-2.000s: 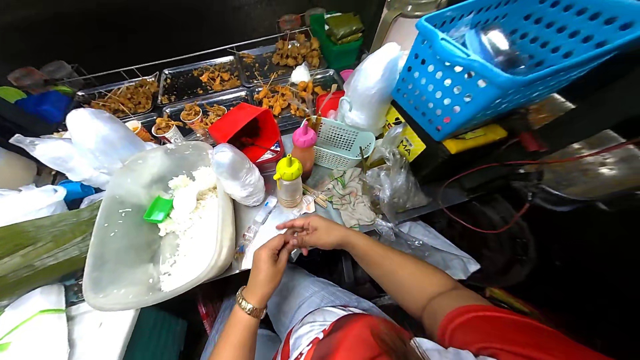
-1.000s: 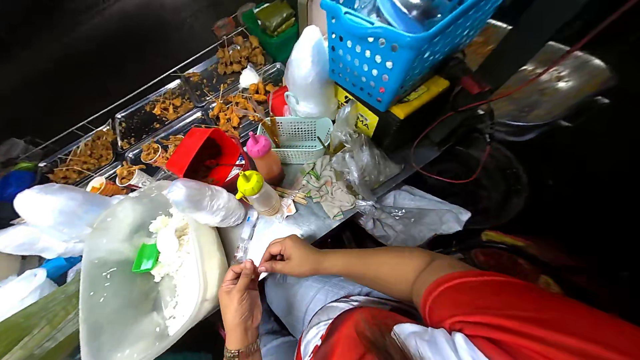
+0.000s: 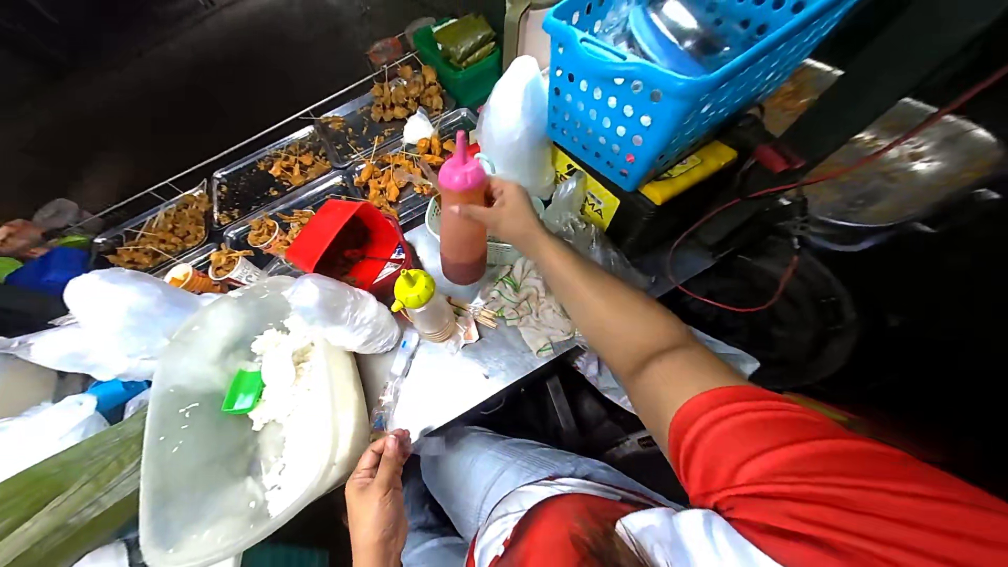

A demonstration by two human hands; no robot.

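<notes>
My right hand (image 3: 510,211) is closed around the upper part of a squeeze bottle (image 3: 463,228) with a pink cap and reddish sauce inside; it stands upright above the metal tabletop. Below and left of it is a smaller squeeze bottle (image 3: 429,307) with a yellow cap, beside wooden sticks (image 3: 482,315). My left hand (image 3: 382,480) is low at the table's front edge, thumb and forefinger pinched on a thin clear plastic piece (image 3: 429,445), probably a bag. To its left a translucent tub (image 3: 177,465) holds white rice (image 3: 287,386) and a green scoop (image 3: 243,391).
A red container (image 3: 346,244) stands behind the bottles, before metal trays of fried, skewered food (image 3: 295,165). A cloth (image 3: 529,303) lies right of the sticks. A blue perforated basket (image 3: 614,110) rises at the back right. A red cable (image 3: 709,209) loops at the right.
My right hand has left my left hand, reached up and away, and taken hold of the pink-capped bottle, which stood on the table before. My left hand remains low near the table's edge.
</notes>
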